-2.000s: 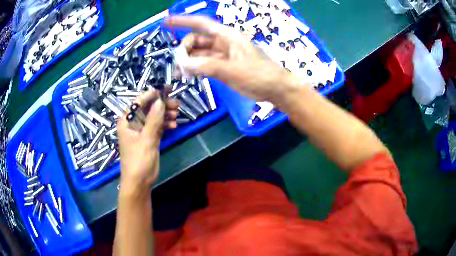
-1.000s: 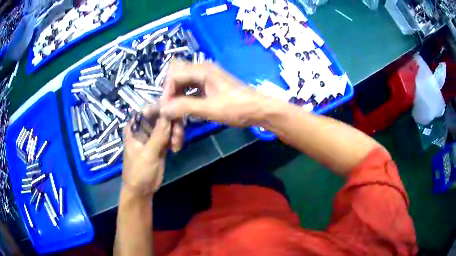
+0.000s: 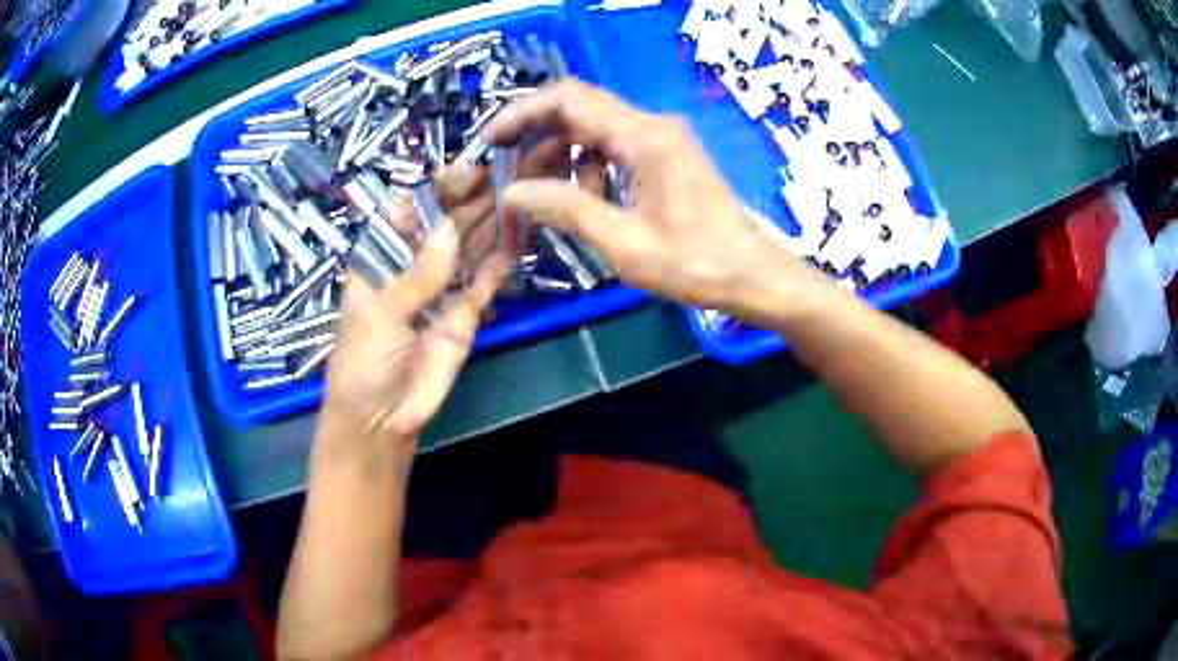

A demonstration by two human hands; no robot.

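My left hand is palm up over the front of the middle blue tray and holds silver metal tubes across its fingers. My right hand is just right of it, thumb and fingers around a thin silvery tube, blurred, near the left fingertips. Small bright spots show between the right fingers; I cannot tell what they are. The middle tray holds a heap of silver tubes. White sleeved pieces with dark ends lie in the right blue tray.
A narrower blue tray with scattered silver tubes is at the left. Another tray of white pieces is at the upper left. Red plastic stools and clear bags are at the right. The bench's front edge runs below the trays.
The view has shifted, so the trays sit further right and higher. My left hand has opened out and shows more tubes. My right hand, formerly pinching by the left fingertips, now has its fingers more spread.
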